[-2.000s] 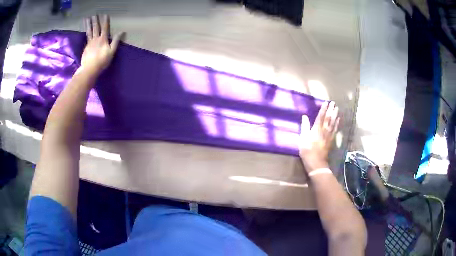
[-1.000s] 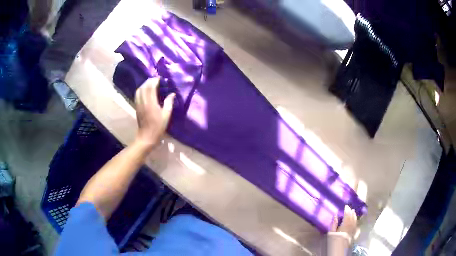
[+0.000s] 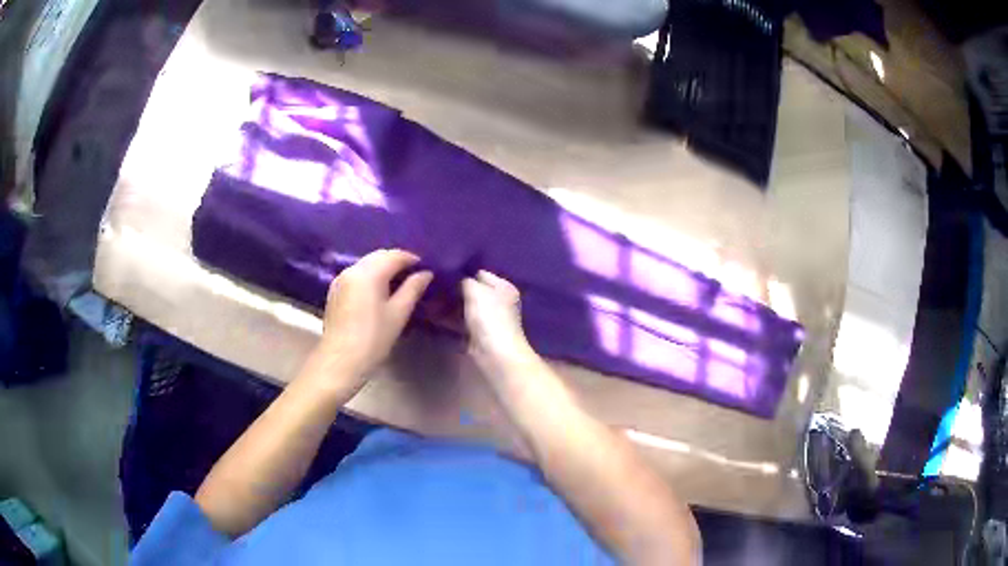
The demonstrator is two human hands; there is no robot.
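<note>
Purple trousers (image 3: 508, 243) lie folded long and narrow across the table, with window light on both ends. The wider end at the left is folded over and uneven. The narrower hem end is at the right. My left hand (image 3: 374, 296) pinches the near edge of the trousers left of the middle, fingertips on the cloth. My right hand (image 3: 493, 310) is close beside it at the same edge, fingers bent on the cloth. The cloth between the hands is slightly raised; the exact grip is partly hidden by my fingers.
A beige pressing table (image 3: 442, 404) bears the trousers. A ribbed black mat (image 3: 718, 94) lies at the far right, a pale rounded form (image 3: 619, 13) at the far edge, a small blue item (image 3: 336, 30) at the far left. The wire-edged iron (image 3: 827, 464) is at right. A dark crate (image 3: 166, 431) is below left.
My right hand has left the hem end and come to the middle beside my left hand. The left end of the trousers is now folded over more flatly. The view has turned.
</note>
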